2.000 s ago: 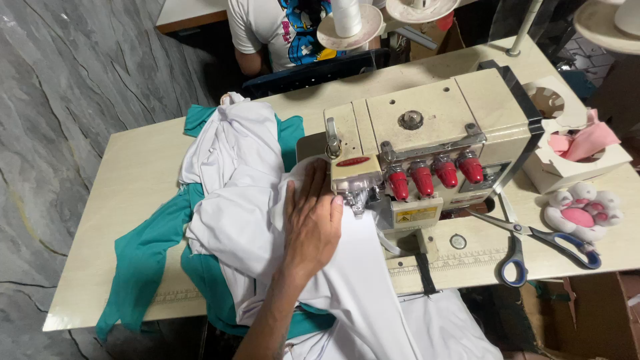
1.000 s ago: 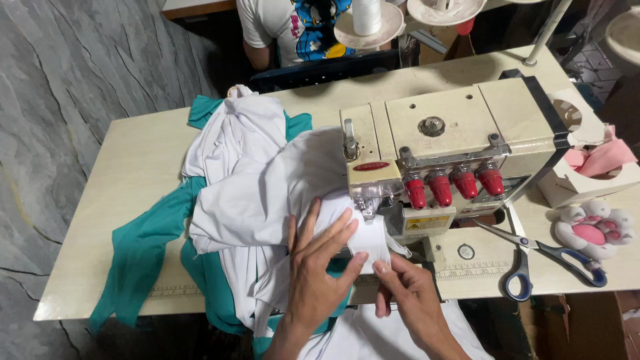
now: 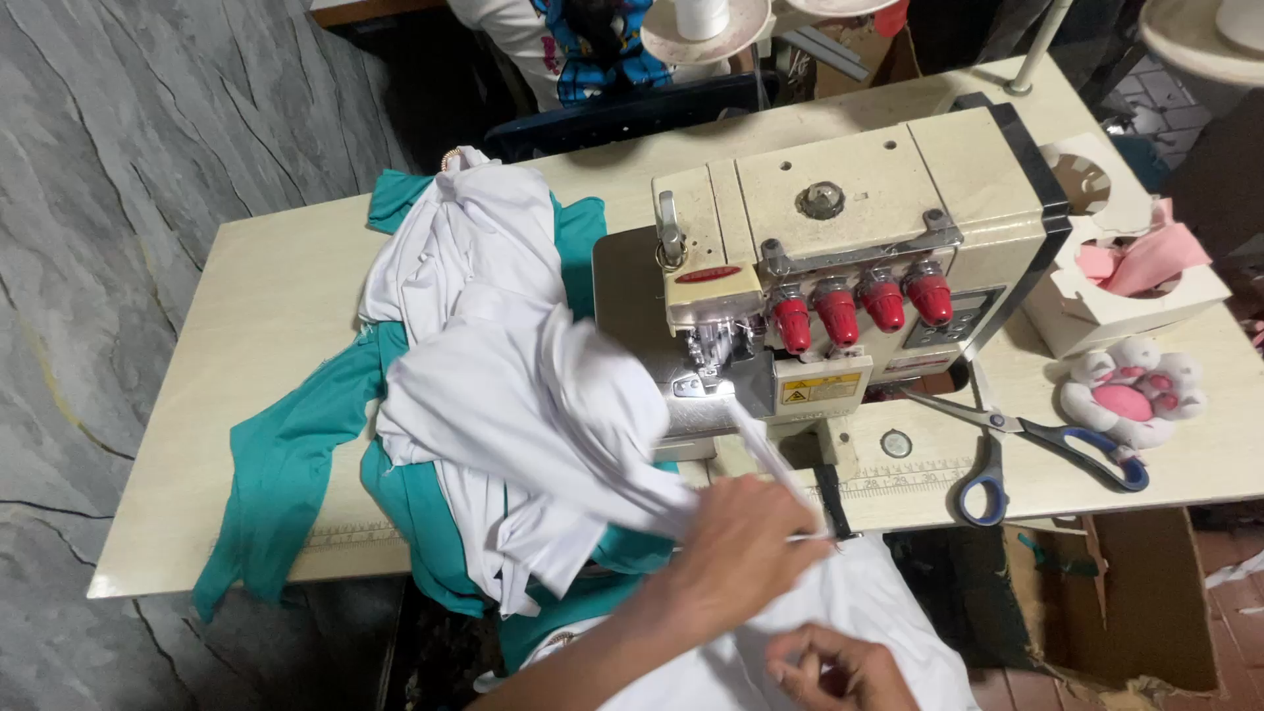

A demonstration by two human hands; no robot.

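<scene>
An overlock sewing machine (image 3: 820, 227) with red tension knobs stands on the table. My left hand (image 3: 741, 553), somewhat blurred, is closed on white fabric (image 3: 533, 425) just in front of the presser foot. A narrow white strip (image 3: 765, 444) runs from the needle area down to that hand. Below and to the right, my right hand (image 3: 839, 671) has its fingers curled over white cloth (image 3: 889, 602) in front of the table; whether it grips anything is unclear. Teal fabric (image 3: 286, 454) lies under and beside the white garment on the left.
Scissors (image 3: 1002, 425) with blue-lined handles lie partly spread right of the machine, beside a paw-shaped plush cushion (image 3: 1131, 395). A white box (image 3: 1116, 296) holds pink fabric. A cardboard box (image 3: 1136, 602) stands below. A person (image 3: 513, 39) sits behind the table.
The white fabric has come away from under the presser foot and moved left. My left hand has moved down toward the table's front edge, and my right hand has dropped lower.
</scene>
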